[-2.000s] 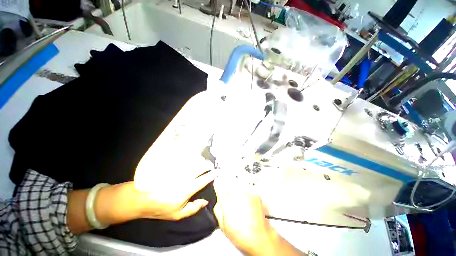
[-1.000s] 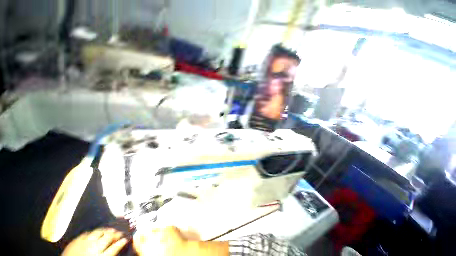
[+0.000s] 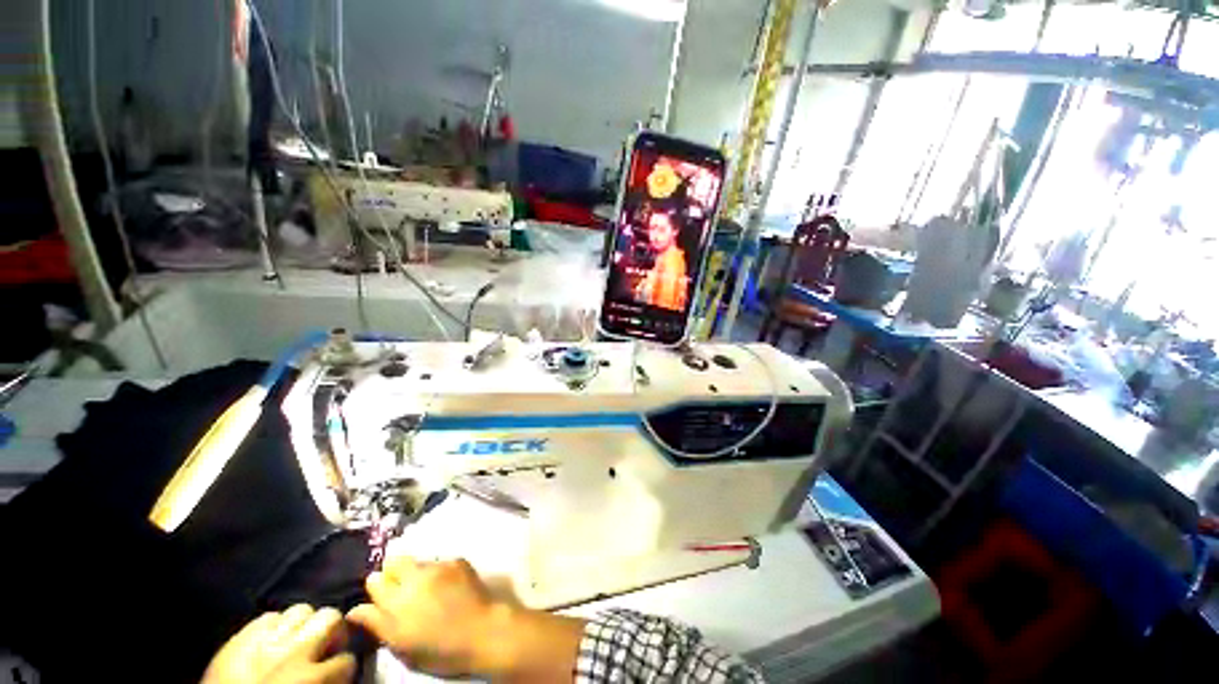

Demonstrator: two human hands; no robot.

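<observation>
The black fabric piece is spread on the table left of the needle, with its edge under my hands. My left hand, cut off by the bottom edge, has its curled fingers on the cloth. My right hand is just right of it, its fingertips closed on the cloth edge below the needle area. The white Jack lockstitch machine stands in front of me. The lit sewing lamp hangs over the cloth on a blue bend.
A phone stands upright behind the machine head, showing a person. A thin dark rod lies along the machine bed. A dark panel is at the table's right end. Another sewing machine stands behind, with bright windows at right.
The camera view has swung up and right, bringing the phone, windows and room into sight. Both hands now show low in the picture, still at the cloth near the needle.
</observation>
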